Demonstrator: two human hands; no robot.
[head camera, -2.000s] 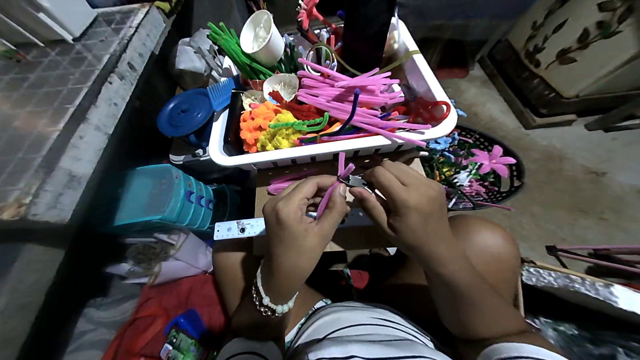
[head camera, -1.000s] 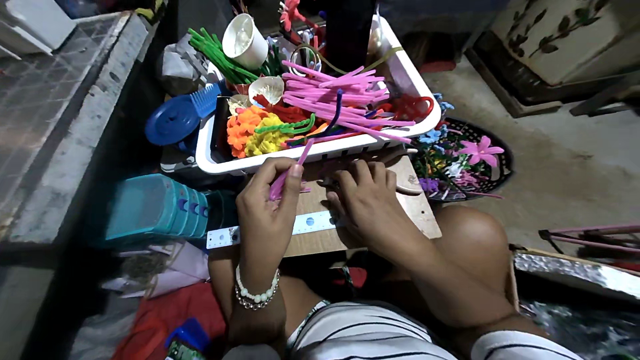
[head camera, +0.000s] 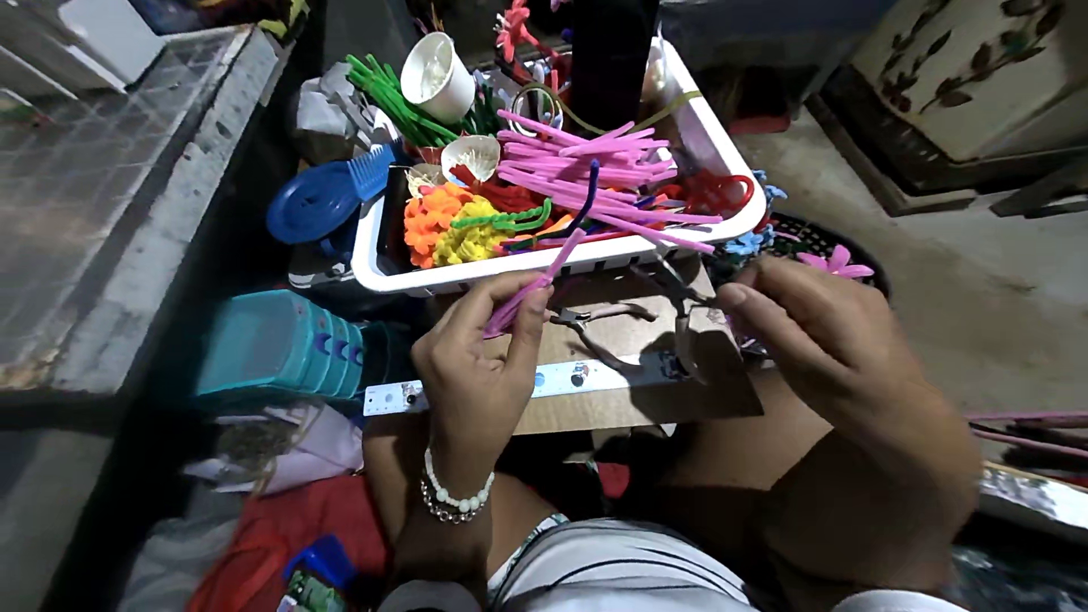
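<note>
Between the thumb and fingers of my left hand (head camera: 489, 357) is a folded pink pipe cleaner piece (head camera: 544, 285), its tip pointing up and right. My right hand (head camera: 824, 365) pinches a handle of dark pliers (head camera: 680, 293) above the right side of a small wooden board (head camera: 552, 416). A second pair of pliers (head camera: 586, 319) with pale handles lies on the board near my left fingertips. A white ruler (head camera: 561, 380) crosses the board, partly behind my left hand. Pink pipe cleaners (head camera: 586, 166) lie heaped in the white plastic basket (head camera: 476, 276) just beyond.
Orange (head camera: 432, 223) and yellow fuzzy pieces (head camera: 469, 238), green stems (head camera: 395, 102) and a paper cup (head camera: 438, 78) fill the basket. Teal drawers (head camera: 276, 344) and a blue lid (head camera: 313, 202) stand left. A dark basket with a pink flower (head camera: 837, 262) is at right, a tiled ledge (head camera: 127, 187) far left.
My right hand has come up off the board to the right, now with the dark pliers in it. My left hand still holds the pink piece.
</note>
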